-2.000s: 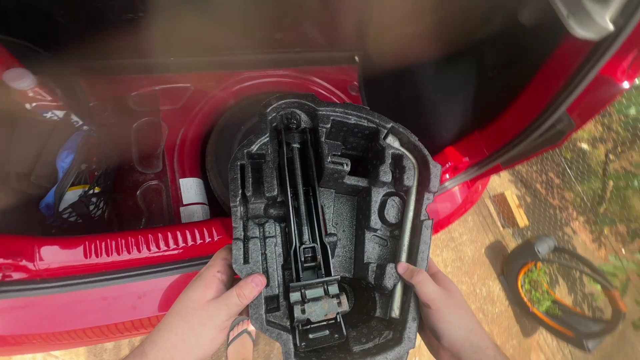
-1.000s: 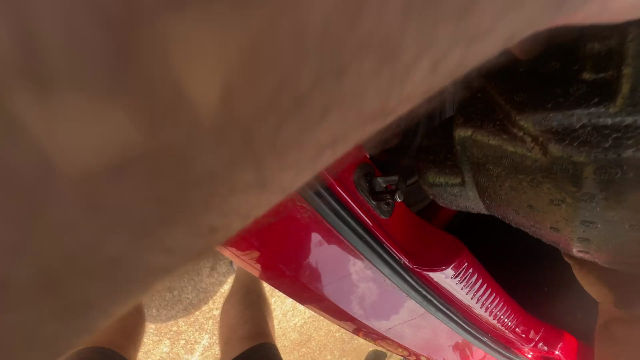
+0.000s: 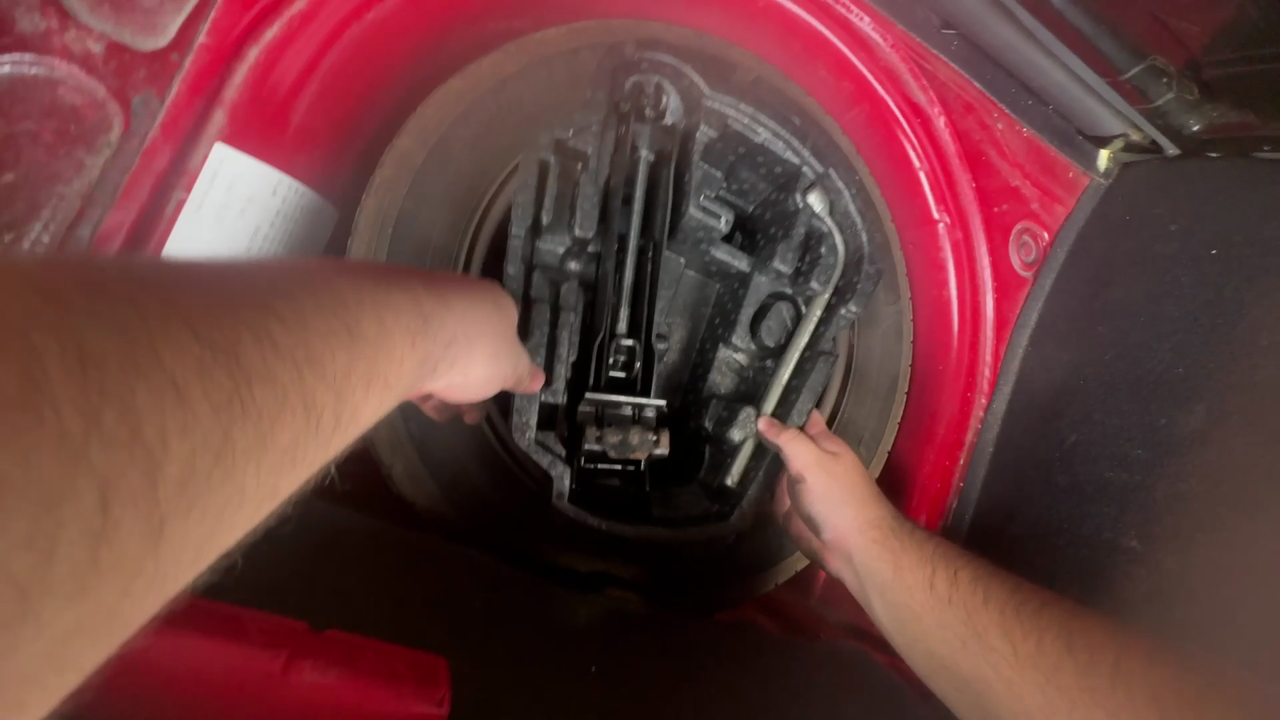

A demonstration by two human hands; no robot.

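Observation:
A black foam tool tray (image 3: 690, 300) lies within the ring of a spare tire (image 3: 430, 180) in the red trunk well. My left hand (image 3: 475, 345) grips the tray's left edge, thumb on top and fingers below. On the opposite side my right hand (image 3: 825, 480) holds the lower right edge, its thumb close to the lower part of the wheel wrench. A black scissor jack (image 3: 628, 300) fills the long slot left of the tray's middle. The bent metal wheel wrench (image 3: 795, 350) rests in its groove along the right side.
Red painted metal of the trunk well (image 3: 950, 230) curves around the tire. A white label (image 3: 250, 205) with writing is stuck at the upper left. Dark trunk lining (image 3: 1140, 370) borders the well on the right. A red body edge (image 3: 280, 665) shows at the lower left.
Two seconds ago both hands held the tray over the trunk's rear edge; now it is down inside the tire ring. The view has moved far in over the well.

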